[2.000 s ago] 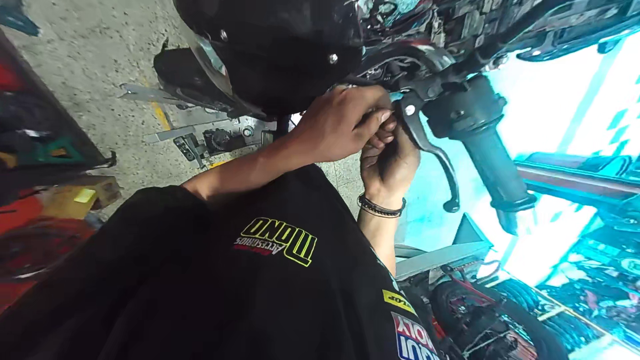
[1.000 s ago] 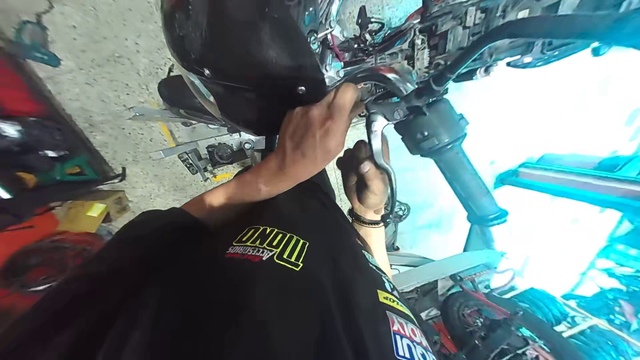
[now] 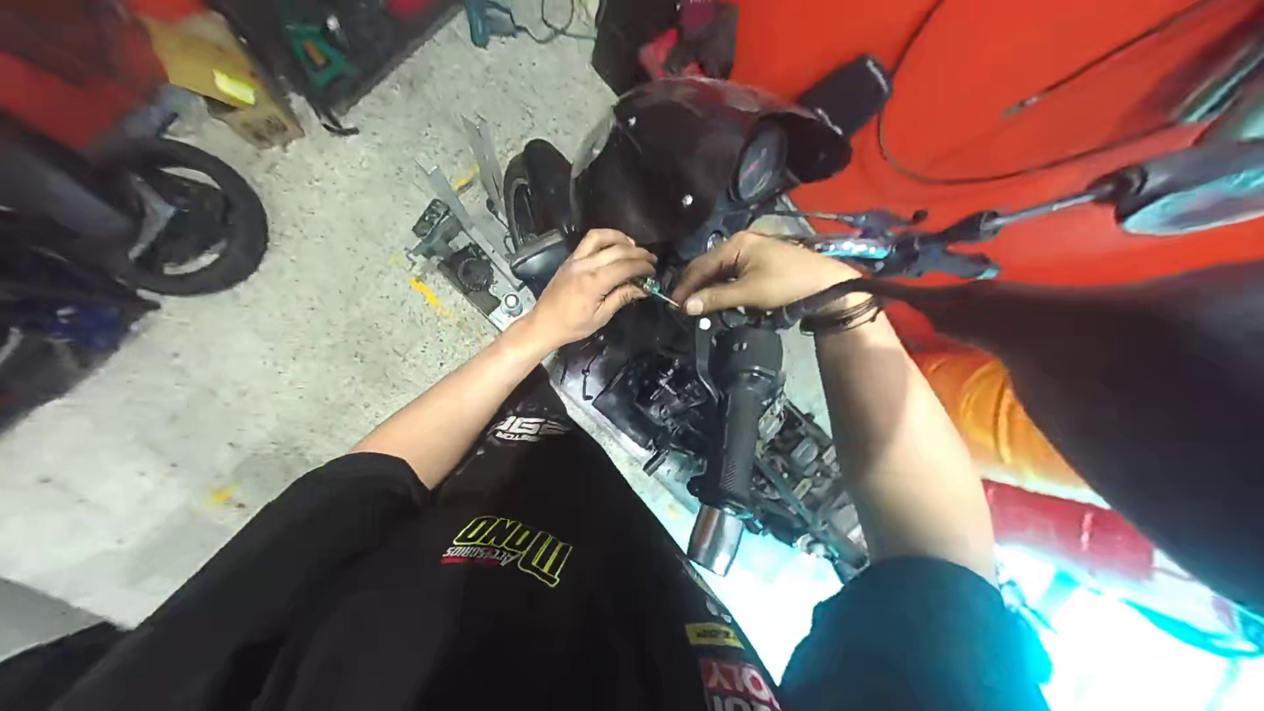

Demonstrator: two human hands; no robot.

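A thin metal piece (image 3: 660,291), which looks like a cable end, spans the small gap between my hands. My left hand (image 3: 597,284) pinches its left end with bent fingers. At its right end are the thumb and fingertips of my right hand (image 3: 755,272), beside the lever mount of a motorcycle handlebar. The hand lever (image 3: 703,360) and the black rubber grip (image 3: 736,444) with its metal bar end (image 3: 715,538) lie below my right hand. Just above both hands is the black front fairing (image 3: 671,148) with a round gauge (image 3: 760,163). My fingers partly hide the lever mount.
A front tyre (image 3: 533,183) and metal stand parts (image 3: 464,247) are left of the fairing. A mirror (image 3: 1195,197) sticks out at the right over red bodywork or cloth. Another motorcycle's wheel (image 3: 197,217) stands at the far left, near a cardboard box (image 3: 212,74).
The view has swung strongly. My hands were close together at the lever; now they are slightly apart, with the thin metal piece visible between them. My right hand has moved off the lever blade.
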